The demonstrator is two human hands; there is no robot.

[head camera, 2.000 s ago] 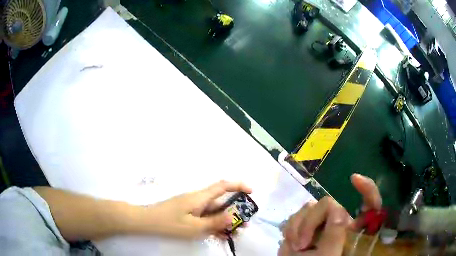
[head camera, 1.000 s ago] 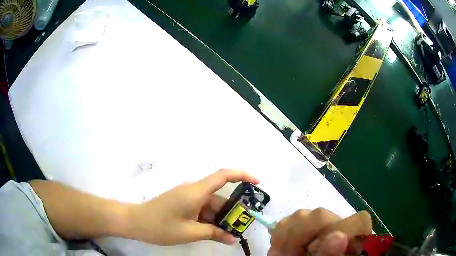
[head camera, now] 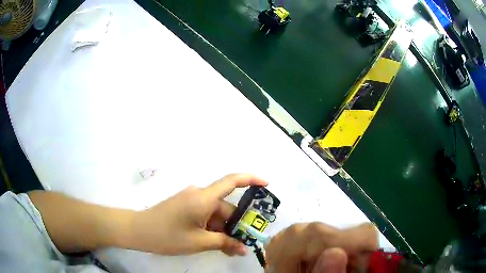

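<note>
My left hand (head camera: 181, 221) holds an open power adapter (head camera: 253, 215) by its black case, tilted, with the board side showing. The yellow transformer (head camera: 253, 222) and small capacitors show inside. A thin black cord (head camera: 259, 253) hangs from its lower end. My right hand (head camera: 320, 248), slightly blurred and cut off by the lower edge, grips the glue gun, whose red part (head camera: 386, 262) shows beyond the fingers. The pale nozzle (head camera: 257, 233) points into the case at the transformer's lower side. Most of the gun's body is hidden or blurred.
White paper (head camera: 128, 106) covers the bench, with a glue smear (head camera: 146, 173) and a white scrap (head camera: 85, 45). Beyond is the green conveyor (head camera: 298, 69) with several adapters, crossed by a yellow-and-black bar (head camera: 362, 101). A fan (head camera: 15, 18) stands at far left.
The nozzle first came to the adapter's board, then moved from the transformer's upper side to its lower side. The adapter on the belt now appears further right.
</note>
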